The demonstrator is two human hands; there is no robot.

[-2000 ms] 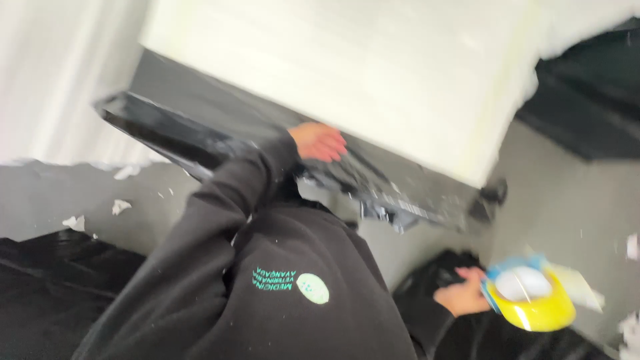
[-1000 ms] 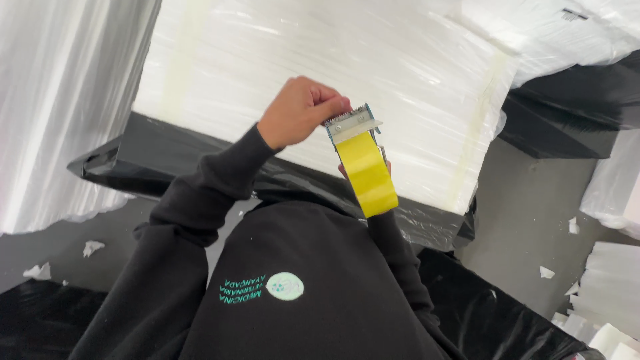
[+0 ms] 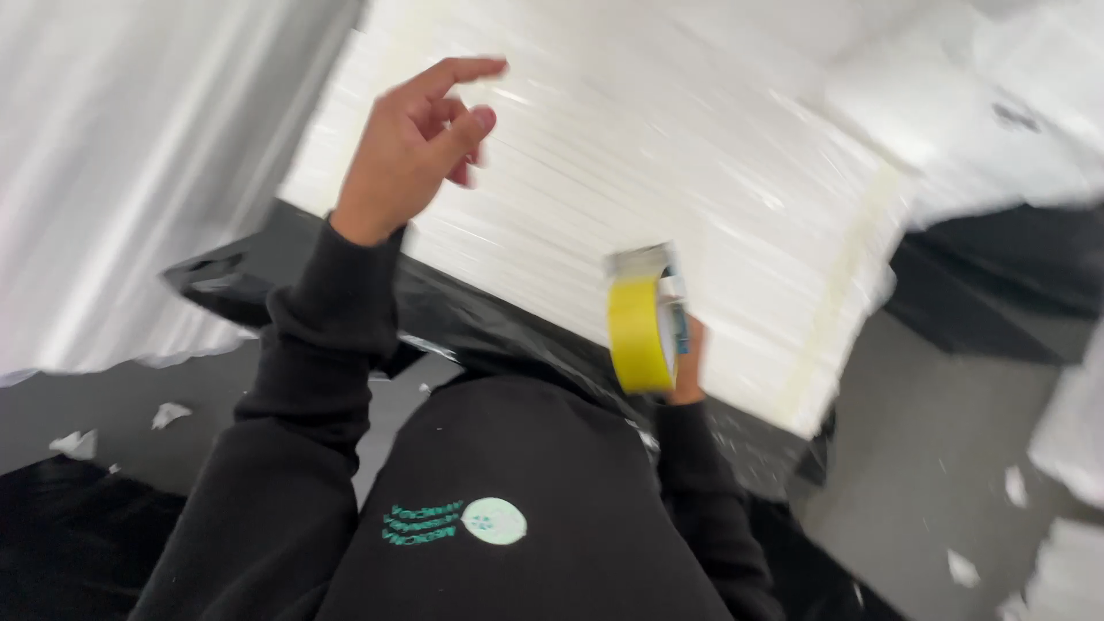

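Note:
My right hand (image 3: pixel 687 358) grips a tape dispenser with a roll of yellow tape (image 3: pixel 636 335), mostly hidden behind the roll. Its cutter end points up, away from my body. My left hand (image 3: pixel 405 147) is raised at the upper left, fingers apart and slightly curled, with nothing in it. Below both hands lies a large white block wrapped in clear plastic film (image 3: pixel 561 198). Black plastic sheeting (image 3: pixel 500 319) runs along the block's near side, against my black sweatshirt.
White plastic-wrapped material (image 3: pixel 129 172) stands at the left, and more white wrapped bundles (image 3: pixel 975 103) are at the upper right beside black plastic (image 3: pixel 1009 276). White scraps (image 3: pixel 962 567) lie on the grey floor (image 3: pixel 914 414).
One second ago my left hand was at the dispenser's cutter end; now it is apart from it, farther left. Two seconds ago the dispenser was at the lower right, beside the block.

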